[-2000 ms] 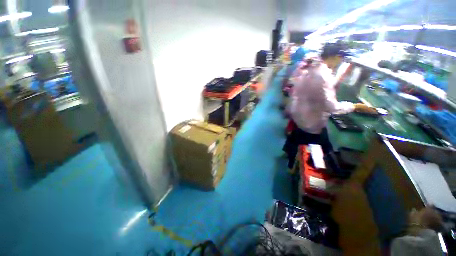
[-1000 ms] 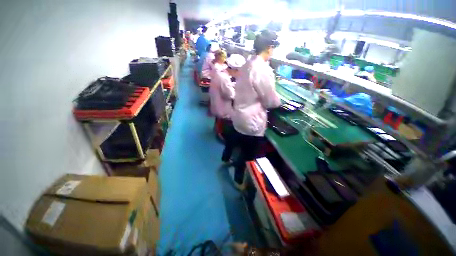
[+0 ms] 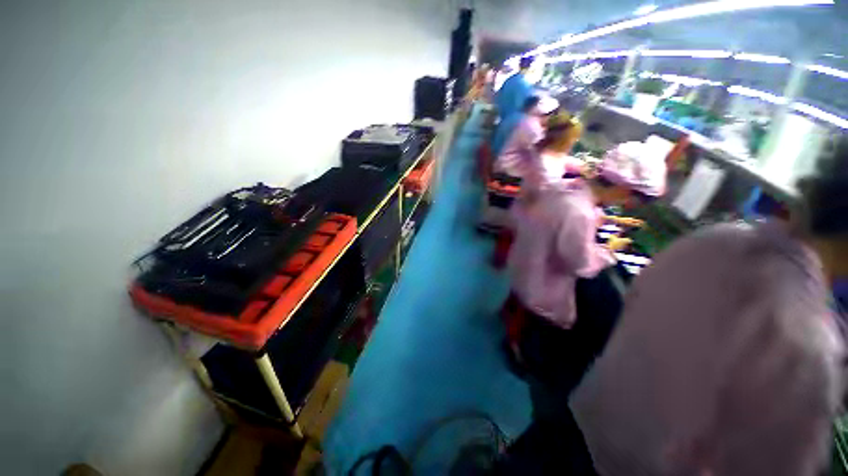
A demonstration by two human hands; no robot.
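Note:
Neither of my hands is in the picture. Nearest in front on the left, a red-orange turnover tray (image 3: pixel 244 327) lies on a metal-framed shelf (image 3: pixel 275 395) by the wall. Black trays (image 3: pixel 218 244) lie in and on it, some with pale shiny strips. A further black tray stack (image 3: pixel 377 147) stands farther along the shelf. Dark cables (image 3: pixel 386 459) show blurred at the bottom edge.
A person in a pink smock (image 3: pixel 716 358) is very close on the right, blurred. Several other workers sit or stand along the bench beyond. The blue floor aisle (image 3: pixel 423 344) runs between shelf and workers. A brown carton (image 3: pixel 325 402) is under the shelf.
The view has moved forward along the aisle. The large floor carton has left the view, the shelf is nearer, and the pink-smocked person now fills the right side.

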